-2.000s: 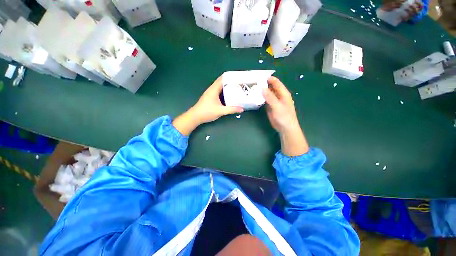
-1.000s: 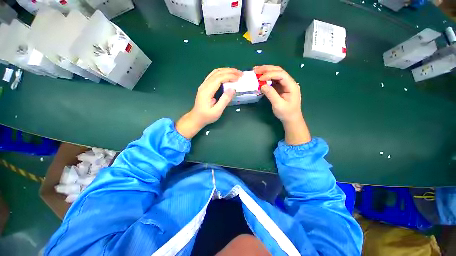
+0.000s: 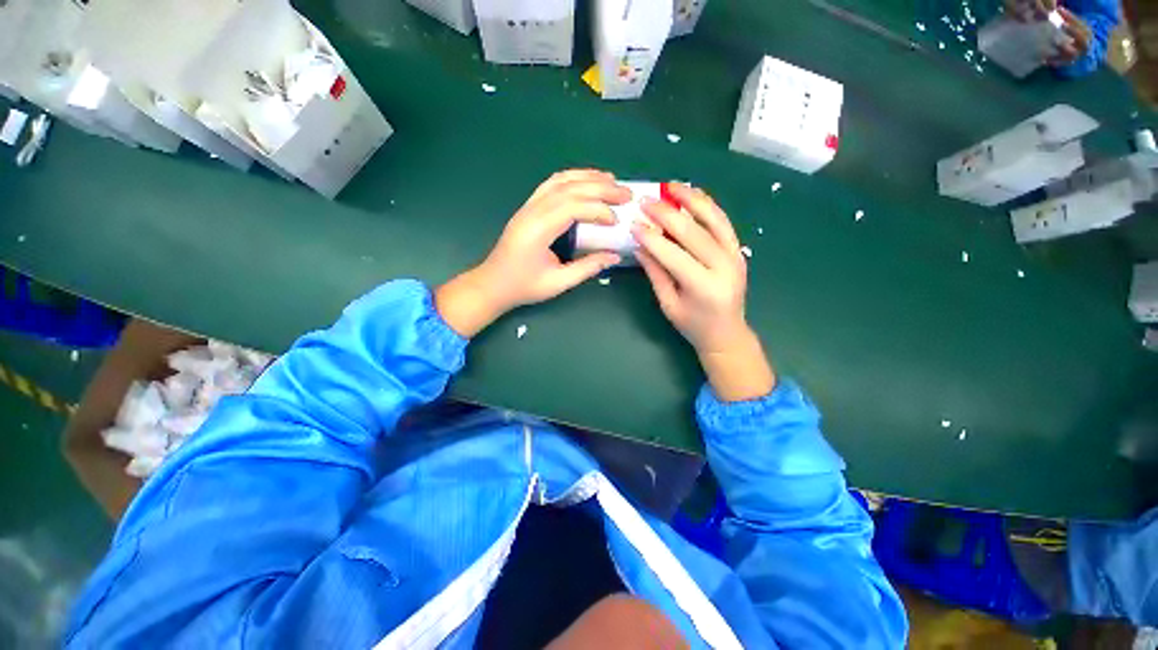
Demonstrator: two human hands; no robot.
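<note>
A small white retail carton (image 3: 607,232) with a red patch at its upper right is between my hands on the green table (image 3: 508,368). Its top looks covered by a white panel; whether the flap is tucked is hidden by my fingers. My left hand (image 3: 549,239) holds its left side, thumb along the near edge and fingers over the top. My right hand (image 3: 693,263) lies on its right side, fingers on the top.
Open cartons (image 3: 333,140) with raised lids lean together at left. Cartons (image 3: 527,32) stand at the far side, one closed carton (image 3: 787,114) right of them, more (image 3: 1012,159) at far right. A brown box (image 3: 108,404) holds white bundles. Another person's hand (image 3: 1035,36) shows at far right.
The carton's open mouth, showing its contents two seconds before, is now covered by a white panel. My right fingers have moved from the red edge onto the top. The camera view has shifted slightly.
</note>
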